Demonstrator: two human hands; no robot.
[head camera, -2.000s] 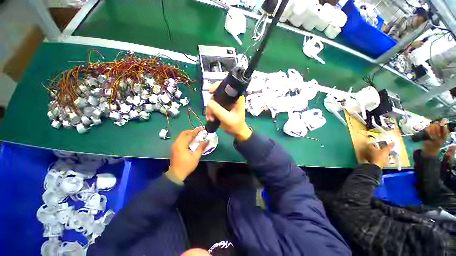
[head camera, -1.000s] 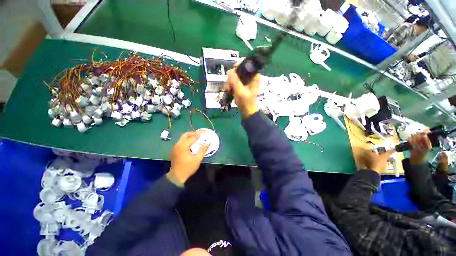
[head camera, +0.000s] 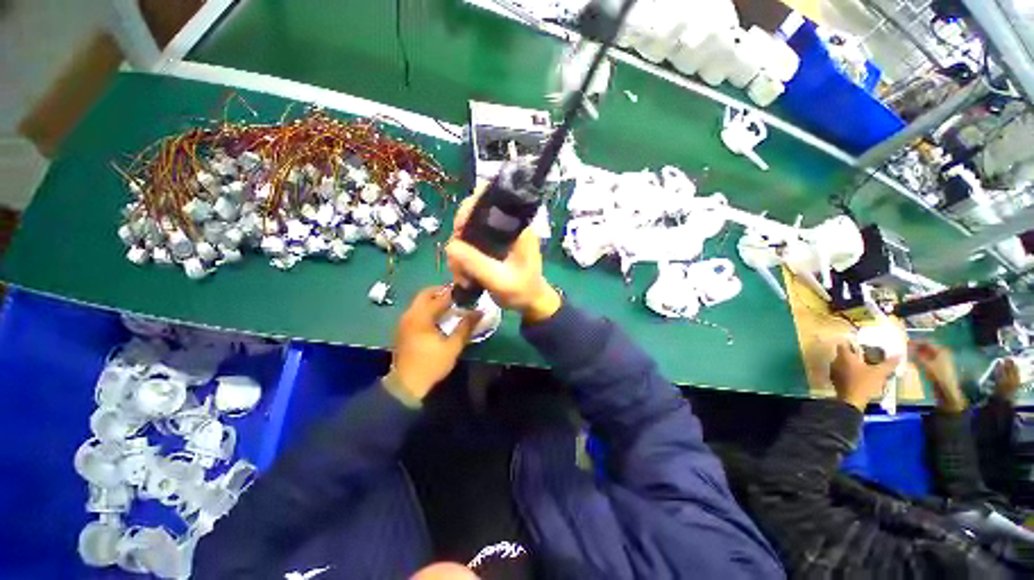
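My left hand (head camera: 429, 346) holds a round white plastic housing (head camera: 488, 318) at the bench's front edge; fingers and the tool hide much of it. My right hand (head camera: 507, 266) is closed around the black electric screwdriver (head camera: 496, 227), which slants down with its lower end at the housing. The tip and any screw are hidden. The silver-grey screw feeder (head camera: 510, 138) stands just behind the screwdriver. A heap of small silver-white motors (head camera: 272, 215) with orange-brown wires lies to the left. One loose motor (head camera: 380, 293) lies near my left hand.
White subassemblies (head camera: 635, 215) are piled right of the feeder. A blue tote (head camera: 289, 397) with white ring housings is at lower left. At right, another person's hands (head camera: 861, 375) work over a tan board (head camera: 819, 340). A raised rail (head camera: 306, 100) crosses behind the heap.
My right hand has brought the screwdriver from beside the feeder back down to the housing. My left hand still holds the housing. The neighbour's screwdriver is out of their hand.
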